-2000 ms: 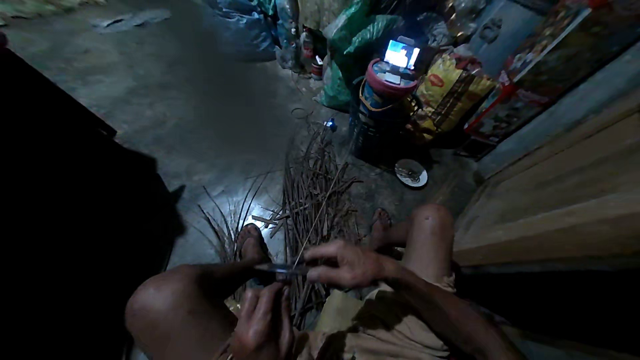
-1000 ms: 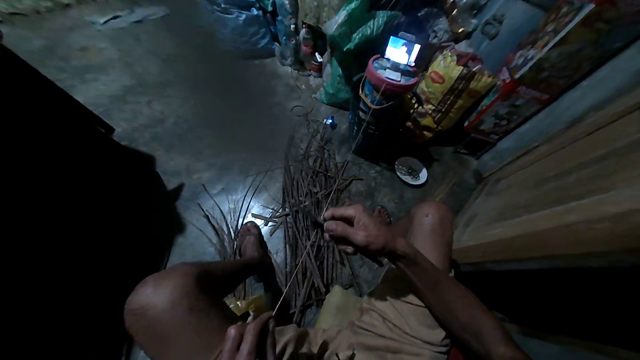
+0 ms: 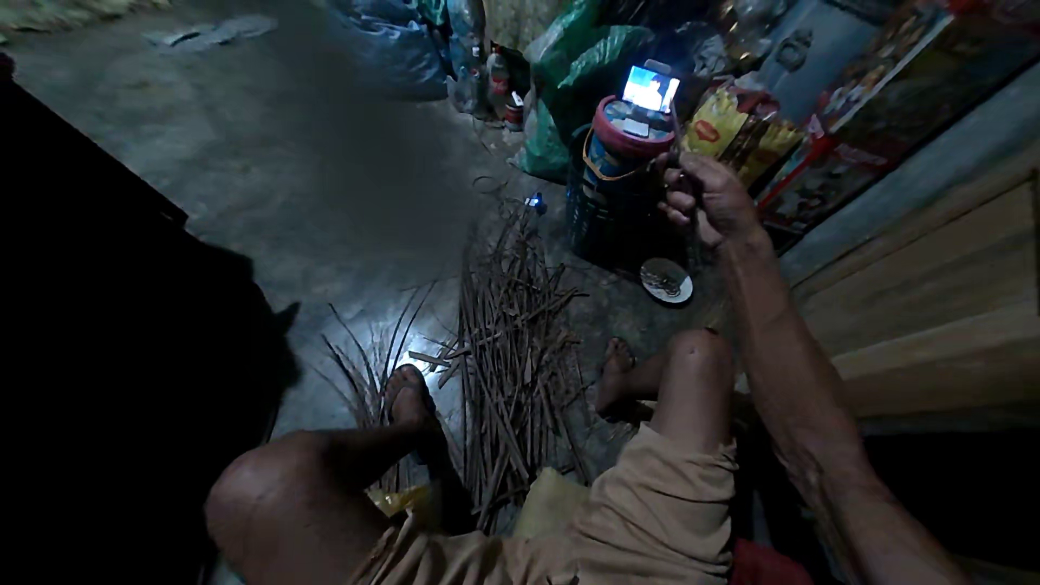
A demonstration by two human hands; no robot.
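My right hand (image 3: 705,199) is stretched out to the upper right, in front of a bucket with a pink rim (image 3: 603,128). Its fingers are curled around a thin dark object, too dim to name. My left hand is outside the view. Between my feet lies a loose heap of long, narrow brown plant strips (image 3: 516,349) on the concrete floor. More thin strips (image 3: 357,374) fan out beside my left foot. A lit screen (image 3: 650,88) stands on top of the bucket.
A white plate (image 3: 666,281) with small bits on it rests on the floor below my right hand. Behind are a green plastic bag (image 3: 546,134), a bottle (image 3: 497,73) and a yellow food packet (image 3: 713,122). A wooden panel (image 3: 934,301) runs along the right; deep shadow covers the left.
My right hand has moved up and right, away from my lap. My left hand, seen low in the frame holding one end of a thin strip a second ago, has left the view.
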